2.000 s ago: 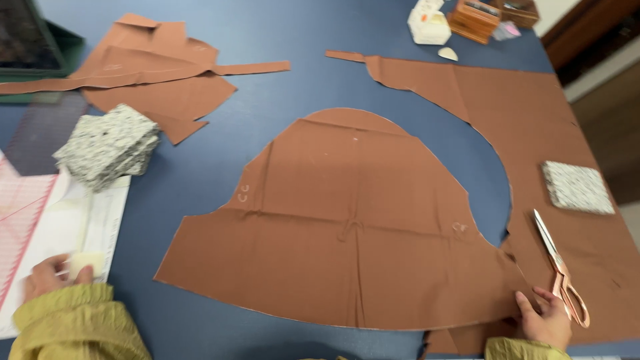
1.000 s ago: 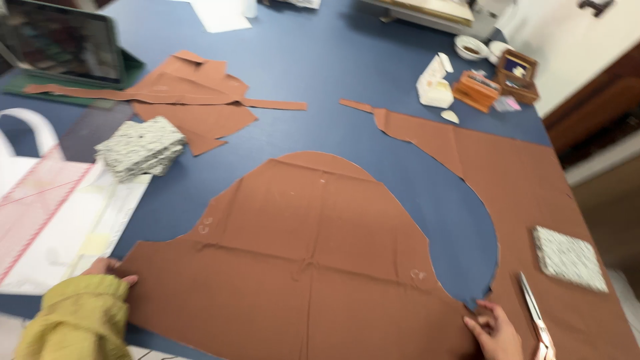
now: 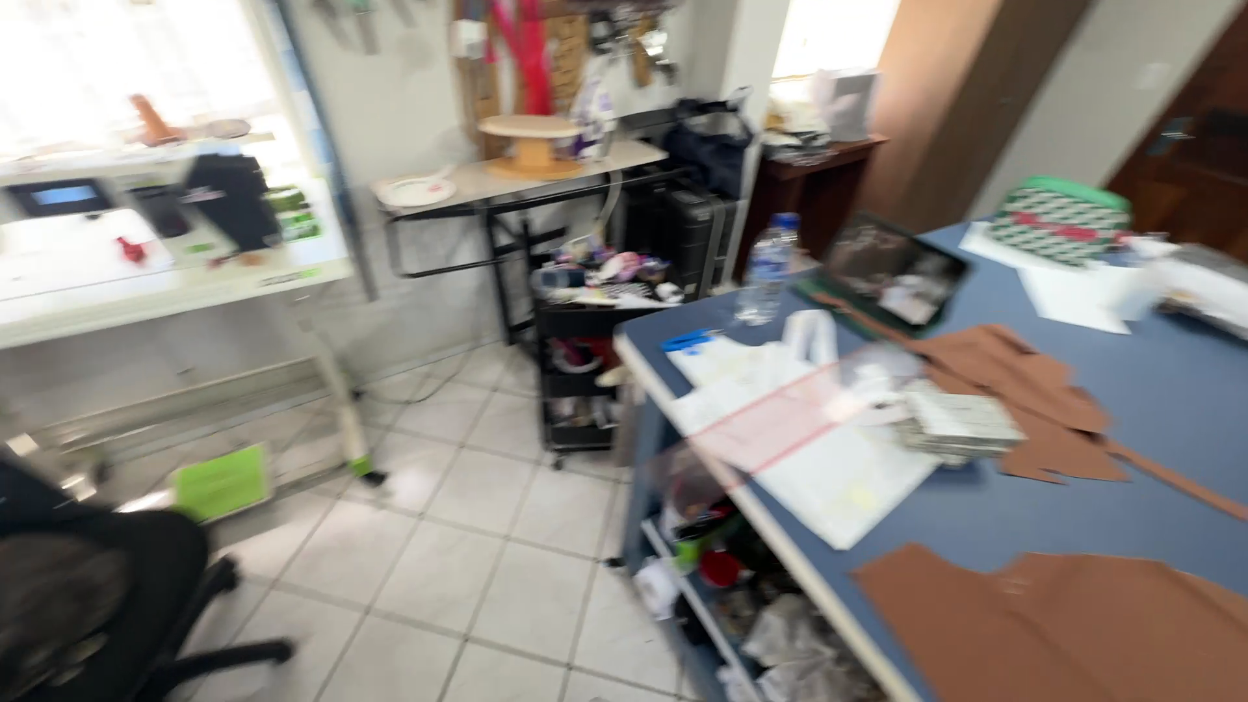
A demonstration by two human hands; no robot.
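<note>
Neither my left hand nor my right hand shows in the head view. At the lower right, part of a large cut piece of brown fabric (image 3: pixel 1063 624) lies flat on the blue table (image 3: pixel 1033 512). Beyond it rest more brown fabric pieces (image 3: pixel 1014 390) with a long narrow strip. A stack of speckled grey blocks (image 3: pixel 960 424) touches them on the left. White paper (image 3: pixel 838 487) and a clear ruler with red lines (image 3: pixel 770 419) reach the table's left edge. A tablet (image 3: pixel 897 268) stands behind, showing a blurred picture.
A water bottle (image 3: pixel 768 268) stands at the table's far corner. A black trolley (image 3: pixel 575 380) holds supplies beside it. On the left are a white sewing table (image 3: pixel 175 292) and a black wheeled chair (image 3: pixel 107 575). A patterned green case (image 3: pixel 1061 219) sits at the table's back.
The view has swung far to the left. One second ago both hands were at the lower corners of the large brown piece, which has shifted left across the table since two seconds ago.
</note>
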